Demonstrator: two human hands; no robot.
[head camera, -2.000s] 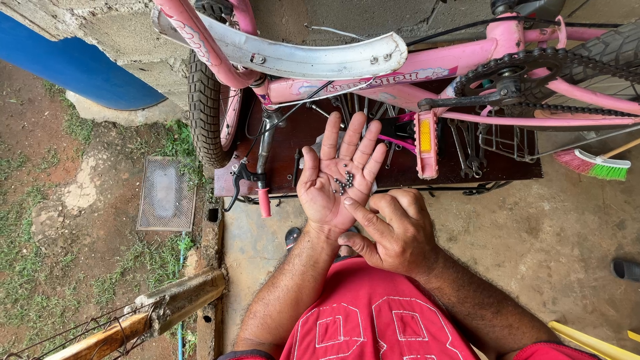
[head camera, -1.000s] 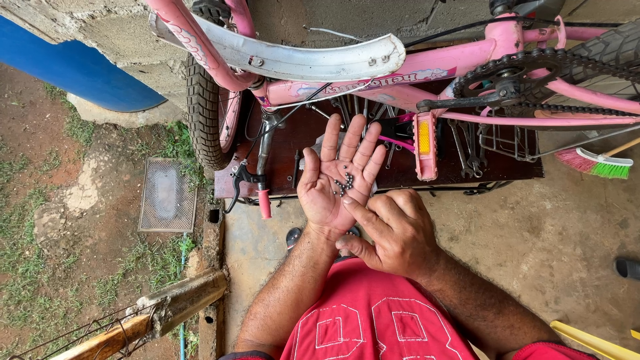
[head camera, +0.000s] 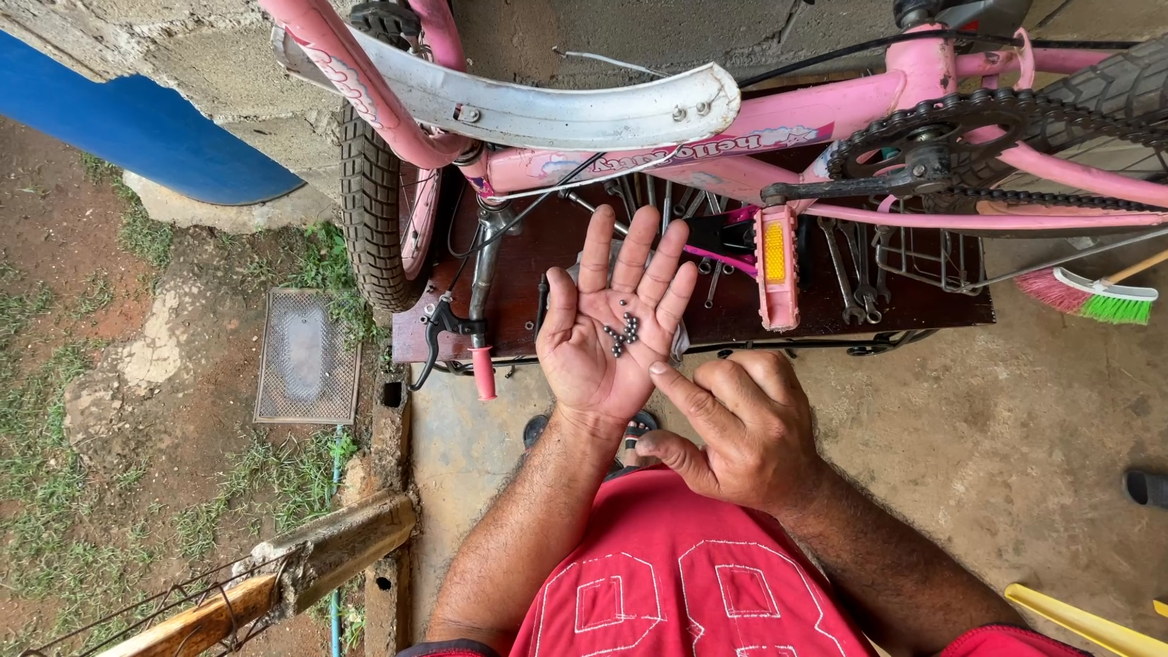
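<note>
My left hand (head camera: 607, 333) is palm up with its fingers apart, and several small steel bearing balls (head camera: 626, 336) lie loose on the palm. My right hand (head camera: 739, 420) is just to the right, index finger extended with its tip at the edge of the left palm, thumb apart, nothing held. Beyond the hands a pink bicycle frame (head camera: 766, 123) lies across the view, with a white mudguard (head camera: 566, 105), a black chainring (head camera: 926, 146), a pink pedal (head camera: 776, 265) with a yellow reflector, and a handlebar grip (head camera: 483, 372).
Under the bicycle is a dark red wooden bench (head camera: 940, 306) holding wrenches (head camera: 844, 274) and other tools. A block wall (head camera: 639, 36) stands behind. A broom (head camera: 1095, 294) is at right, a wooden post (head camera: 338, 547) at lower left, and a metal grate (head camera: 308, 356) on the ground at left.
</note>
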